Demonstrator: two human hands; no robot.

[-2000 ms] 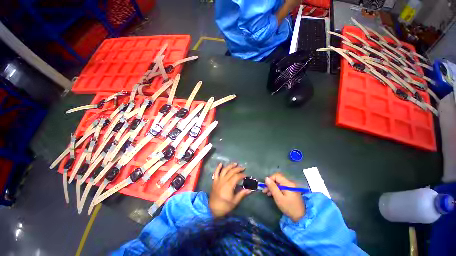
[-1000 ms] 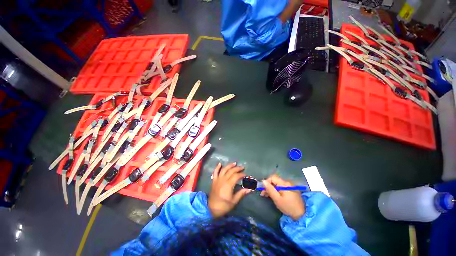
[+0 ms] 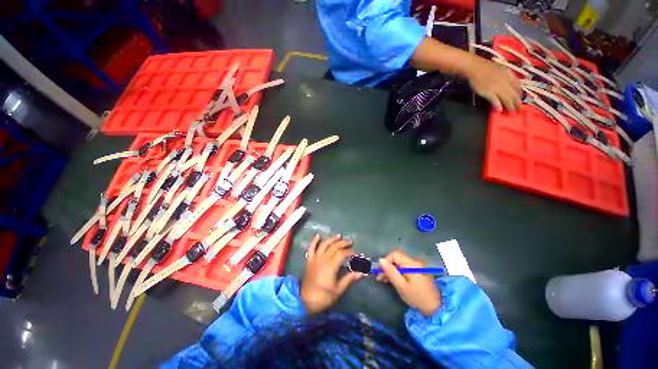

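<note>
My left hand (image 3: 326, 273) holds a small dark watch-case-like piece (image 3: 360, 264) with a light edge between thumb and fingers, just above the green table. My right hand (image 3: 411, 281) grips a thin blue applicator (image 3: 426, 271) like a pen. Its front end reaches the right side of the piece; the exact contact is too small to tell. The applicator's back end lies toward a small white paper (image 3: 455, 261). A small blue cap (image 3: 426, 223) lies on the table beyond my right hand.
Red trays (image 3: 189, 83) at left and another (image 3: 556, 162) at right carry beige strips with dark heads. A white bottle (image 3: 590, 295) with a blue cap lies at right. A black bag (image 3: 418, 101) and dark round object (image 3: 431, 135) sit beyond. Another person's hand (image 3: 495, 83) is at the right tray.
The other person's arm has reached across to the right tray's left edge. My hands have stayed nearly in place, with the piece and applicator still held.
</note>
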